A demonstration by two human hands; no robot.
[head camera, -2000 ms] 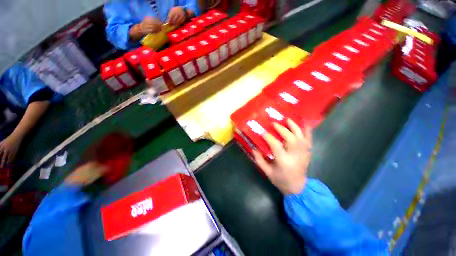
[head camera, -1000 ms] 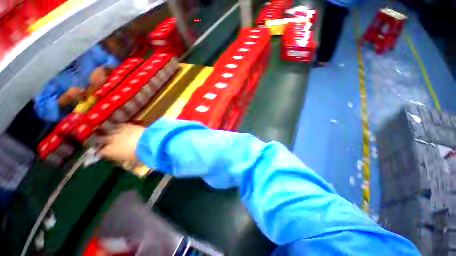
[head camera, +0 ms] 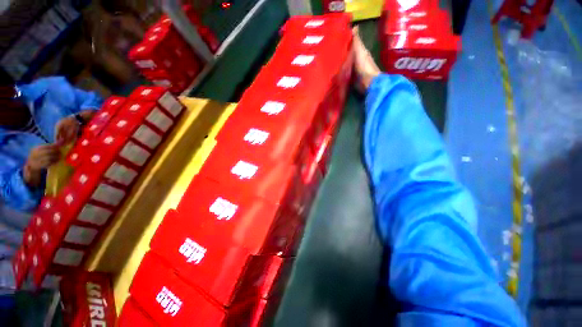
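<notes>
A long row of red product boxes [head camera: 255, 137] with white lettering runs from the bottom left to the top centre. My right hand [head camera: 364, 62] is at the far right side of the row, its edge against the end boxes. Its fingers are partly hidden, so its grip cannot be told. My left hand is not in view. A single red box [head camera: 89, 300] with large lettering stands at the bottom left, cut off by the frame edge. The box tops near the bottom are slightly uneven.
Stacked boxes with white label panels [head camera: 105, 185] stand on a yellow board [head camera: 210, 124] at left. A co-worker's hands [head camera: 48, 150] are beside them. More red boxes [head camera: 418, 41] are at top right. Blue floor [head camera: 478, 147] with a yellow line lies at right.
The view has shifted closer over the long row, and the scale has left it. My right hand has moved from the near end of the stacked boxes to the row's far right side.
</notes>
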